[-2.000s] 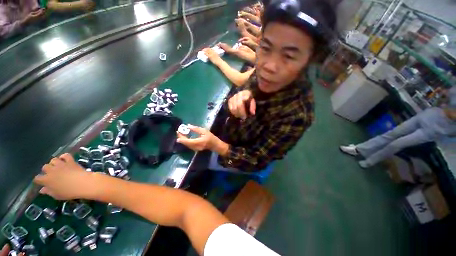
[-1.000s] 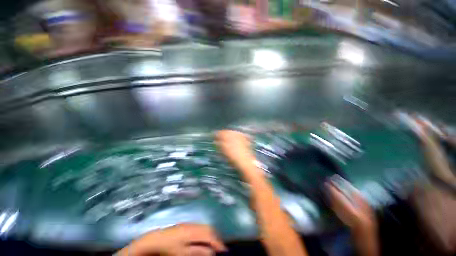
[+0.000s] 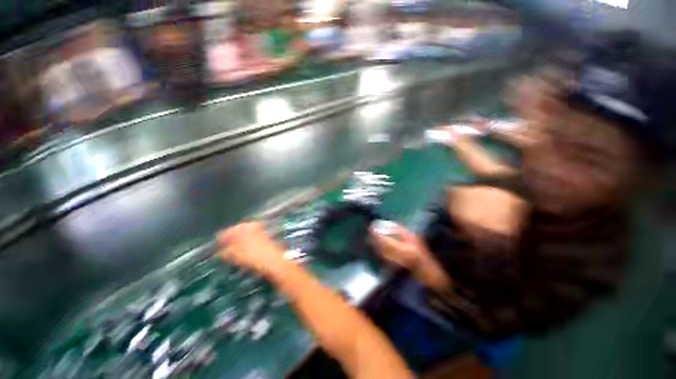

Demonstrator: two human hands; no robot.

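Note:
The view is strongly blurred. Many silver units (image 3: 141, 338) lie scattered on the green bench at the lower left. My right hand (image 3: 252, 246) is over the bench's belt-side edge, beside more units, with the forearm reaching in from the bottom centre. Its fingers look curled, but blur hides whether it holds anything. My left hand is not in view. A black head strap (image 3: 323, 235) lies as a loop on the bench, right of my hand.
A person in a dark cap (image 3: 585, 200) sits close on the right, a hand (image 3: 408, 250) by the strap with a pale item. A small silver pile (image 3: 367, 186) lies beyond the strap. The dark belt (image 3: 185, 200) runs alongside; blurred people sit across it.
The view swung left, then partly back right, staying blurred. My left hand, at the bottom edge one second ago, is out of view. My right arm still reaches over the bench.

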